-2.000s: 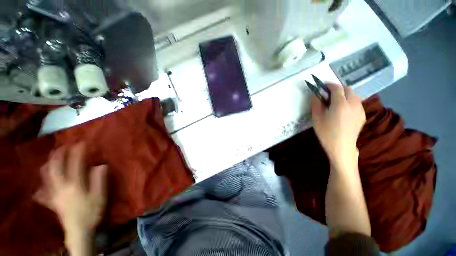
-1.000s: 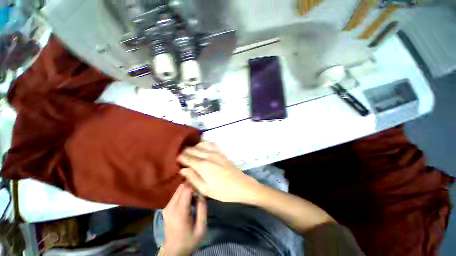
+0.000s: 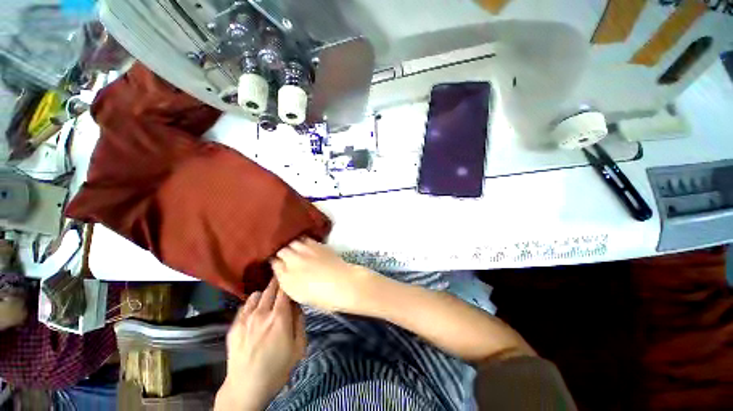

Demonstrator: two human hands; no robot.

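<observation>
A rust-brown garment piece lies on the white machine table, left of and in front of the needle area. Its open end points toward me at the table's front edge. My right hand pinches the edge of that end, fingertips at the opening. My left hand holds the same end from below, its fingertips beside the right ones. The presser foot area has no cloth under it. The sewing machine head fills the top left. Black thread snips lie at the right.
A dark purple smartphone lies flat on the table. A printed scale runs along the front edge. A grey tray is set in the table at right. Rust-brown cloth hangs below. Supplies crowd the left, with part of a person in checked cloth.
The snips were released onto the table. The garment piece came away from the needle area and was turned, and both hands came together at its open end. The view has shifted.
</observation>
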